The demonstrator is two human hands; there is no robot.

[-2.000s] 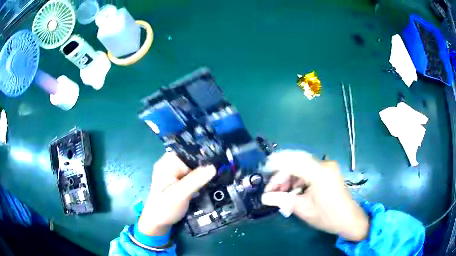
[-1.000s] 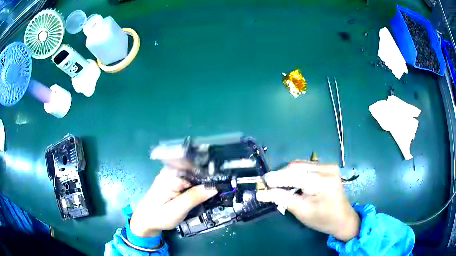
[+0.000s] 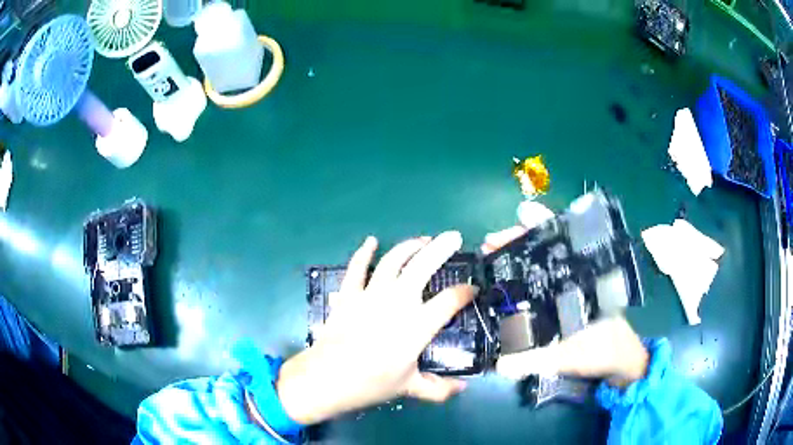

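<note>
A black camera housing lies open in front of me, with its left end at my left hand's fingers. My left hand lies palm down over it, fingers spread, gripping it. A black circuit board with silver squares is raised at the right of the housing. Thin purple wires show at its left end. My right hand holds the board, with fingertips at its upper edge and the palm along its lower edge. A dark part shows below my right hand.
An opened housing lies at left. Fans, a white bottle and a tape roll stand upper left. An amber scrap, white wipes, a blue screw bin and a board-like part lie at right.
The circuit board has swung from above the housing to its right side. My left hand has moved onto the housing. My right hand has moved to the board.
</note>
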